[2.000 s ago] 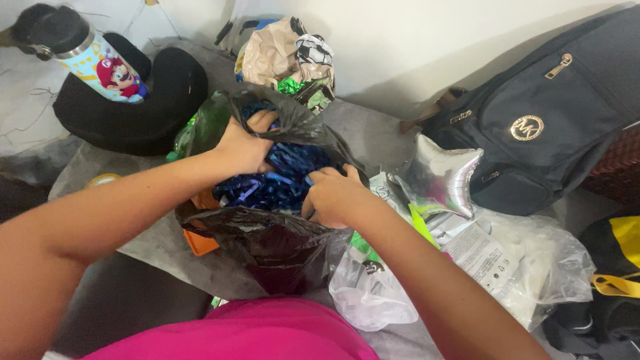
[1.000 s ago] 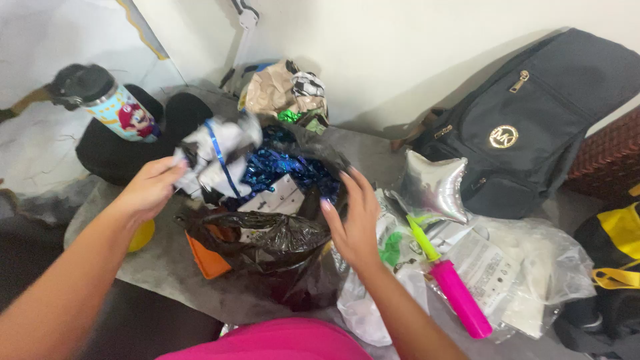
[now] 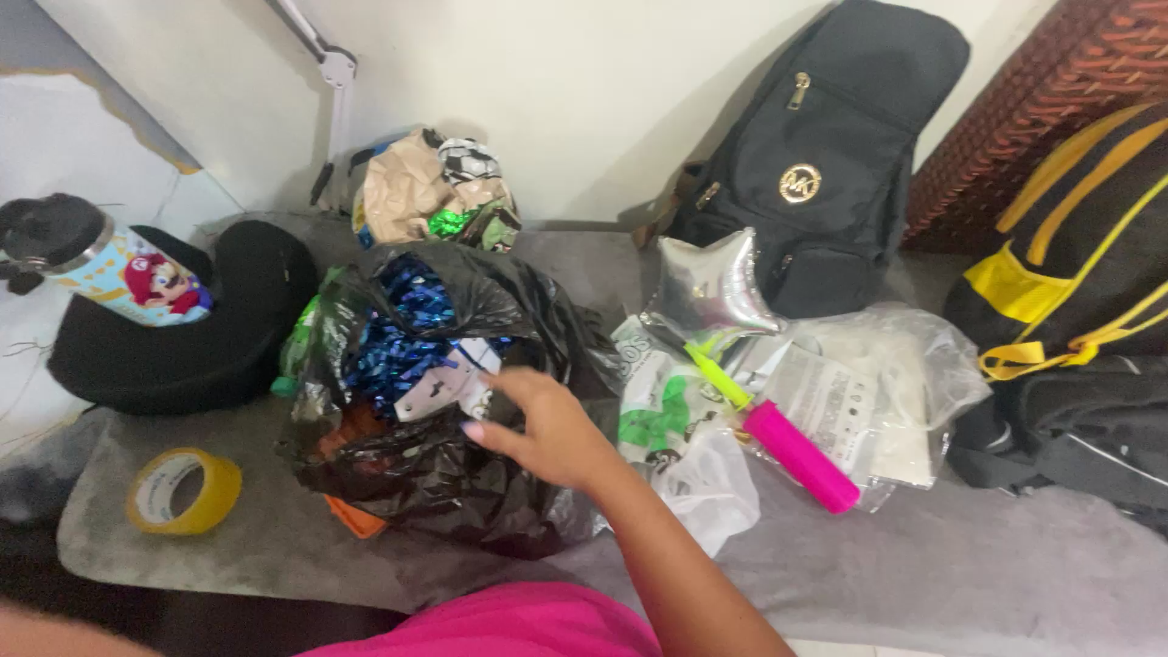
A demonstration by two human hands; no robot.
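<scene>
An opened black plastic bag (image 3: 484, 493) lies on a grey upholstered surface. Blue metallic tinsel (image 3: 392, 356) and a pale printed piece (image 3: 443, 383) show in its mouth. My right hand (image 3: 538, 429) is over the bag's right side, thumb and index finger apart at the pale piece; whether they touch it is unclear. My left hand is out of view; only a blurred bit of forearm shows at the lower left corner. Right of the bag are a silver star foil balloon (image 3: 707, 283), a pink and yellow hand pump (image 3: 798, 452) and clear plastic packets (image 3: 885, 392).
A roll of yellow tape (image 3: 187, 493) lies front left. Behind it, a Mario-printed tumbler (image 3: 137, 274) rests on a black neck pillow (image 3: 246, 338). Crumpled brown paper (image 3: 401, 182) stands by the wall. A black backpack (image 3: 821, 137) and a black-yellow bag (image 3: 1095, 255) are at right.
My left hand, which held a white and grey item with a blue band at the bag's left side, has left the view with that item. My right hand has moved over the bag's opening.
</scene>
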